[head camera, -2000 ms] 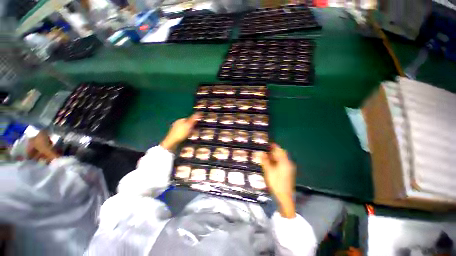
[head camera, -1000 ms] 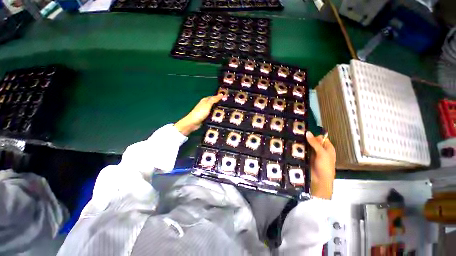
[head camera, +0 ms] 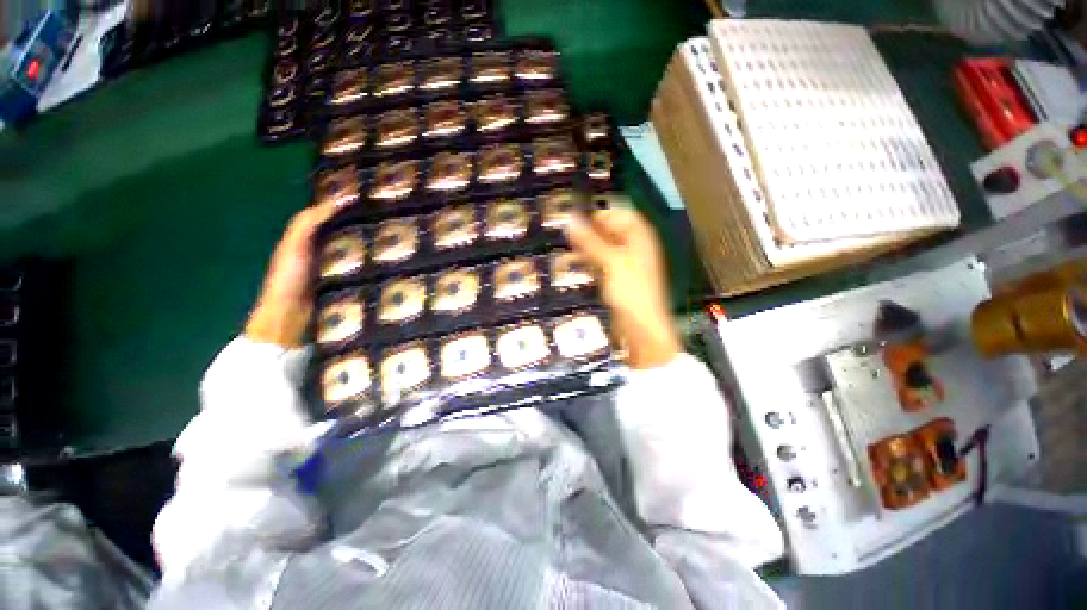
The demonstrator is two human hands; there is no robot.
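A black blister tray [head camera: 453, 203] with rows of copper-coloured parts with pale centres is in front of me, its near edge over my lap. My left hand [head camera: 286, 277] holds its left side, fingertips at the rim. My right hand [head camera: 626, 268] is at its right side, slightly blurred, with fingers over the edge pockets. A narrow strip of dark pockets shows beyond the tray's right edge; I cannot tell whether it is a second tray. The tray's far end overlaps a darker tray [head camera: 358, 30] behind it.
White sheets [head camera: 822, 131] lie on a thick tan stack [head camera: 703, 179] at right. The white press base [head camera: 876, 417] has orange nests [head camera: 918, 459] and a gold press head [head camera: 1025, 322]. A controller [head camera: 1037, 167] stands behind. Another dark tray [head camera: 24, 358] lies at far left; a person's sleeve [head camera: 60, 554] is below.
The view has swung right, so the press shows more fully. Both hands still hold the tray, whose far end now overlaps the darker tray. My right hand has moved inward over the tray's edge.
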